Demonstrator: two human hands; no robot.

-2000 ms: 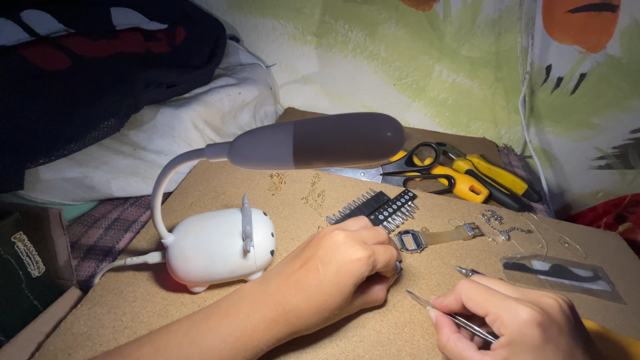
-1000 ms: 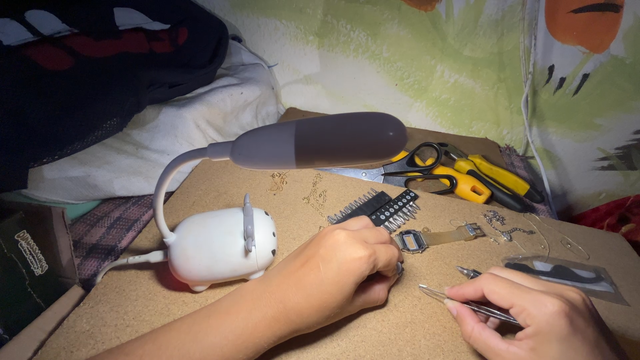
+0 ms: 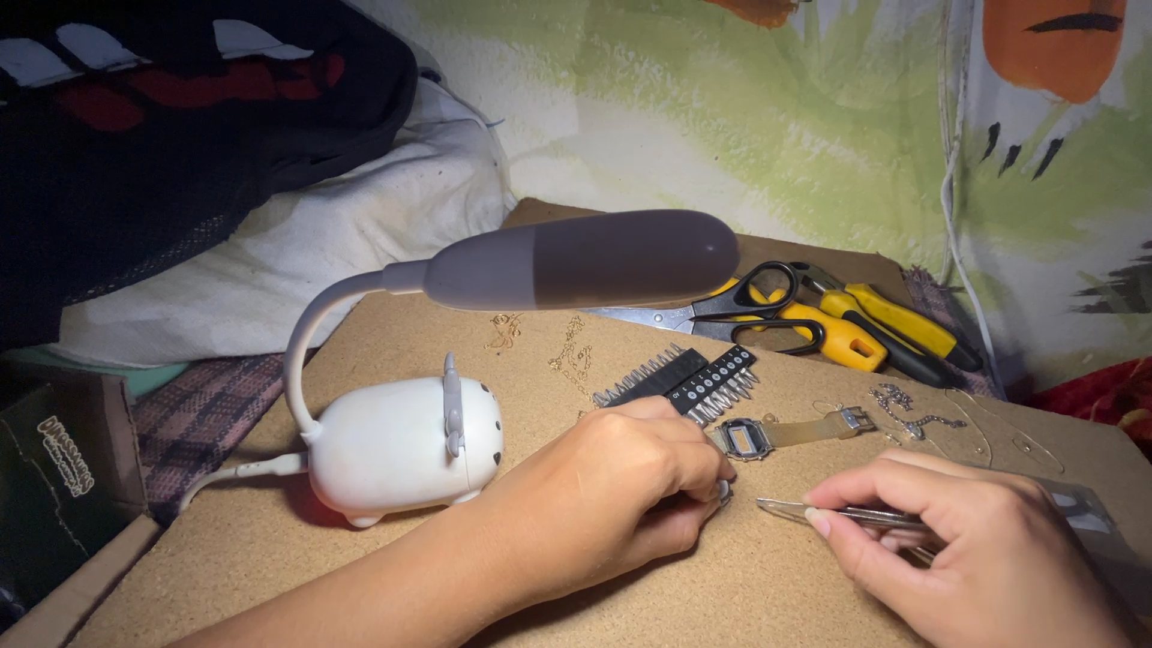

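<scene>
My left hand [image 3: 630,477] rests on the fiberboard sheet [image 3: 576,612] with its fingertips pinched on a small shiny piece [image 3: 724,491], mostly hidden by the fingers. In my right hand [image 3: 954,531] are metal tweezers [image 3: 855,516], their tips pointing left at the small piece, a short gap away. Just beyond my left fingers lies a digital wristwatch [image 3: 746,439] with a tan strap on its right side. Two black holders of screwdriver bits [image 3: 711,378] lie behind my left hand.
A white animal-shaped desk lamp [image 3: 387,445] stands at left, its grey head [image 3: 585,261] arching over the board. Behind are black-handled scissors [image 3: 765,310] and yellow-black pliers [image 3: 900,328]. Fine chains [image 3: 571,351] lie mid-board; a silver chain [image 3: 913,418] and a clear plastic packet [image 3: 1084,513] lie at right.
My right hand has shifted its hold on the tweezers, and they now lie flatter than two seconds ago. My left hand has stayed in about the same place.
</scene>
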